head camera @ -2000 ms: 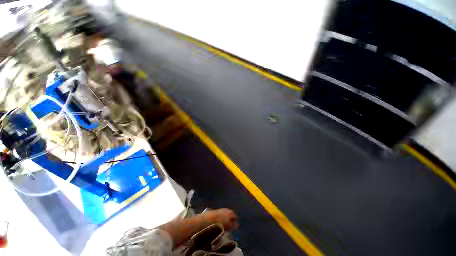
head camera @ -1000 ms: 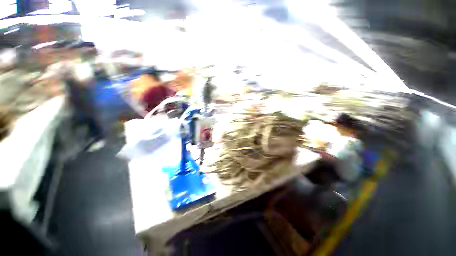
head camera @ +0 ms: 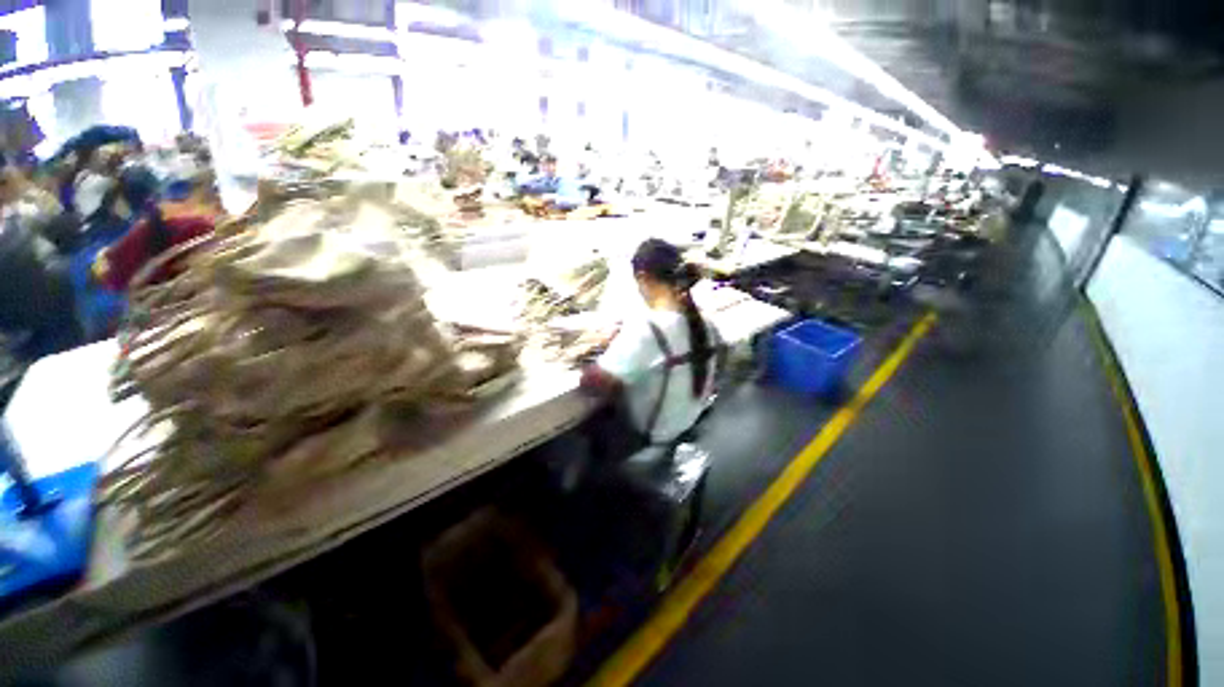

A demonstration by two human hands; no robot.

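Note:
A tall heap of tan-brown bags or panels (head camera: 289,336) lies on a white table (head camera: 470,450) at the left, nearest in front of me. Its layers are uneven and partly blurred. The blue base of a bench press (head camera: 47,530) shows at the left edge, cut off by the frame. Neither of my hands is in the picture.
A person (head camera: 665,356) sits at the table's far end. A blue crate (head camera: 815,356) stands on the floor beyond. An open cardboard box (head camera: 503,604) is under the table. A yellow line (head camera: 805,463) edges the dark aisle (head camera: 966,497), with a white wall at right.
The view has swung from the floor and blue press to the heap and aisle. The press has shifted to the left edge. The forearm and hand seen two seconds ago are out of view.

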